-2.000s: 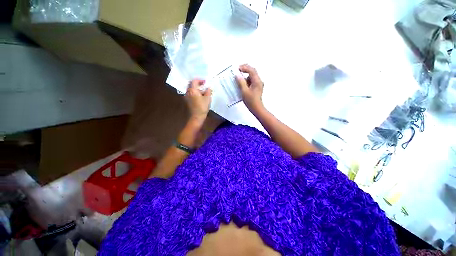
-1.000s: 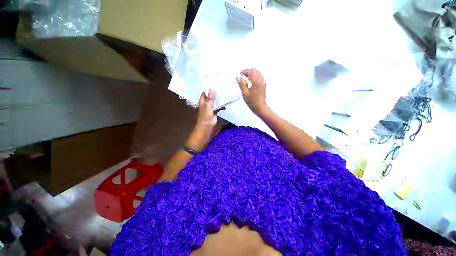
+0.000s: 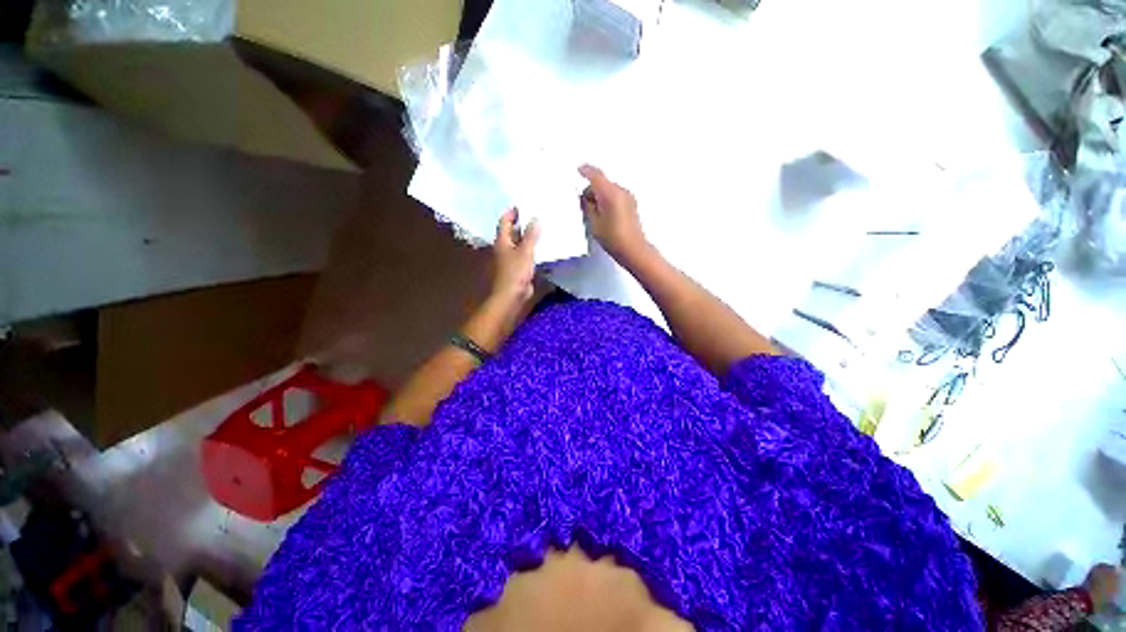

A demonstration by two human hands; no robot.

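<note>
A white small carton (image 3: 558, 235) lies between my hands at the table's near left edge, its outline washed out by glare. My left hand (image 3: 515, 257) holds its left side, thumb and fingers at the edge. My right hand (image 3: 610, 212) is at its right side, index finger extended; whether it grips the carton or a bag edge is unclear. A pile of clear poly bags (image 3: 451, 124) lies at the table's left corner beyond my left hand. Whether a bag is around the carton cannot be told.
White cartons (image 3: 608, 27) stand at the far edge. Bagged cartons (image 3: 821, 185) and black cords (image 3: 1015, 324) lie at right, with yellow strips (image 3: 973, 479) near the right edge. An open cardboard carton (image 3: 352, 43) is upper left, a red stool (image 3: 253, 467) on the floor. Another person's hand (image 3: 1103, 585) shows lower right.
The carton's printed face, visible two seconds ago, no longer shows. My left hand has moved right and nearer to me; my right index finger has extended. Another person's hand has appeared lower right.
</note>
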